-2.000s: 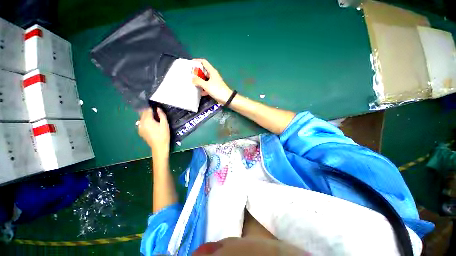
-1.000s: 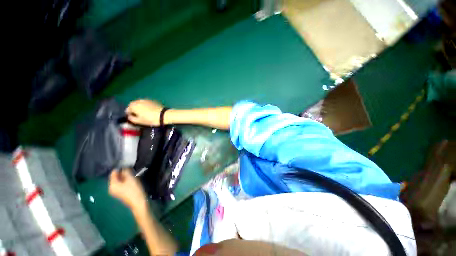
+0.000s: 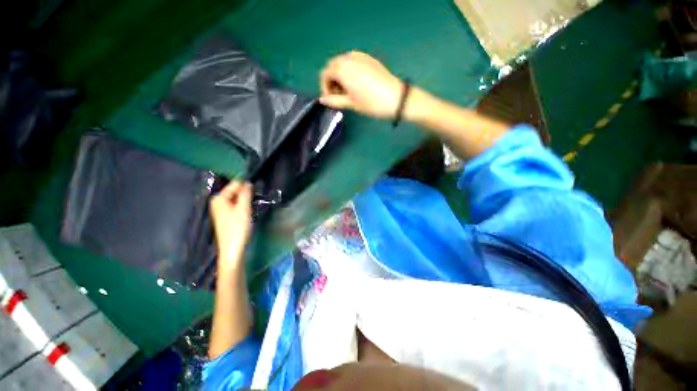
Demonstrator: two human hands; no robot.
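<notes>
A bulky dark grey mailer [image 3: 229, 95] lies tilted on the green table in front of me, its shiny flap edge towards me. My right hand [image 3: 359, 85] is closed on the far-right end of its opening edge. My left hand [image 3: 232, 208] is closed at the near-left end of the same edge; both hands are somewhat blurred. Its inside is hidden and no white box shows in it. Flat dark mailers [image 3: 137, 206] lie to the left, beside my left hand.
White boxes with red bands [image 3: 57, 332] stand at the lower left. A tan cardboard sheet [image 3: 520, 23] lies at the table's far right end. Below the edge at the right is a brown carton [image 3: 513, 103]; another holds pale crumpled items [image 3: 669, 263]. Dark parcels [image 3: 30, 107] lie at the far left.
The white box went from my right hand into the mailer and is now out of sight. The bulky mailer has come off the flat ones to their right. The view has turned and shifted.
</notes>
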